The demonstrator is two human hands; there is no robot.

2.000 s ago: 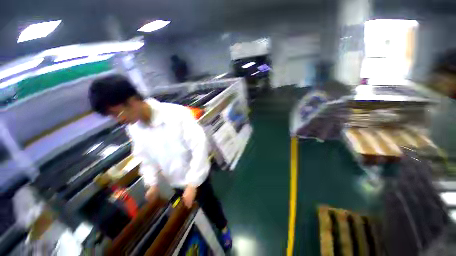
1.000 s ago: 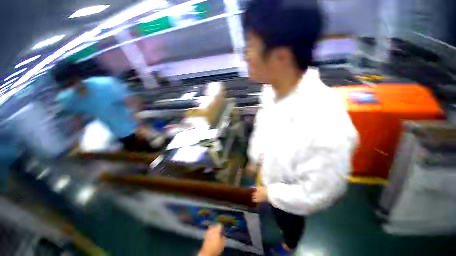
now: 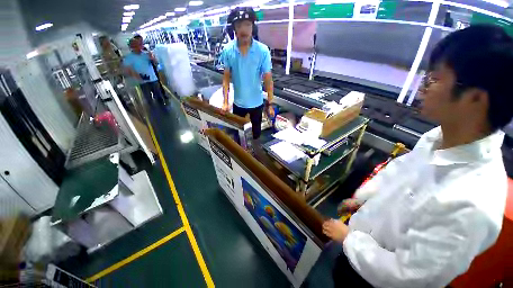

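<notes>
A large upright TV carton [image 3: 261, 211] stands on the green floor in front of me, its white face with a fish picture and black label turned toward me. Its brown top edge runs from the upper left to the lower right. A person in a white shirt [image 3: 433, 208] has a hand on its near right end and holds a yellow-headed tool with a red coil in the other hand. A second similar carton [image 3: 211, 121] stands behind it, with a person in a blue shirt [image 3: 246, 73] beside it. Neither of my hands is in view.
A shelf trolley [image 3: 332, 147] with papers and an open brown box [image 3: 333, 119] stands behind the carton. The conveyor line [image 3: 388, 115] runs beyond. Yellow floor lines [image 3: 173, 194] and a roller table [image 3: 93, 138] lie to the left. More people stand at the far left.
My view has swung left. The hand seen low in front of the carton one second ago is out of the picture. The blue-shirted person, bent over before, now stands upright.
</notes>
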